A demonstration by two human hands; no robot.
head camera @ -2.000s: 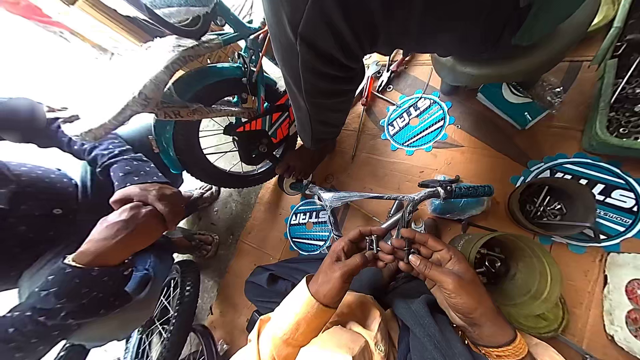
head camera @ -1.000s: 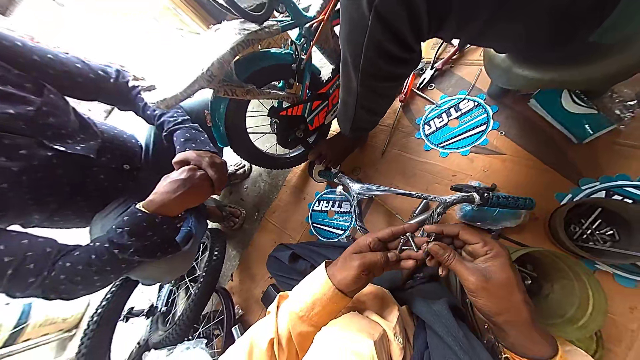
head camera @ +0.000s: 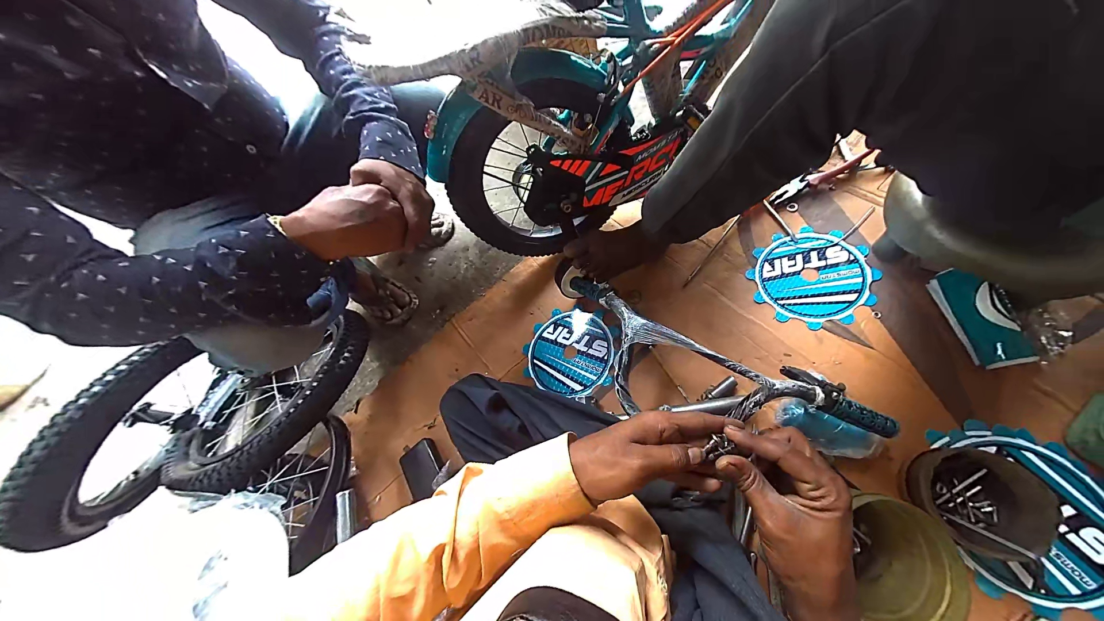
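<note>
Small metal hardware (head camera: pixel 718 446) sits between the fingertips of my two hands, over my lap. My left hand (head camera: pixel 651 453) holds it from the left side, palm partly up. From the right, my right hand (head camera: pixel 789 492) pinches it with thumb and fingers. Its exact shape is hidden by the fingers. Just beyond my hands lies a bicycle handlebar (head camera: pixel 681 336) wrapped in clear plastic, with dark blue grips and a brake lever. A blue plastic-wrapped item (head camera: pixel 828 427) rests beside its right grip.
Bowls of bolts (head camera: pixel 992 500) and a yellowish container (head camera: pixel 910 561) stand at right. Blue printed discs (head camera: pixel 811 276) and pliers (head camera: pixel 798 188) lie on cardboard (head camera: pixel 690 375). A person in black reaches near a small bicycle's wheel (head camera: pixel 526 172). Another person with clasped hands (head camera: pixel 371 211) is left, above loose wheels (head camera: pixel 259 414).
The view has shifted left. My hands have stayed together around the small hardware, and my fingers have closed in more around it. The other person's hands remain clasped.
</note>
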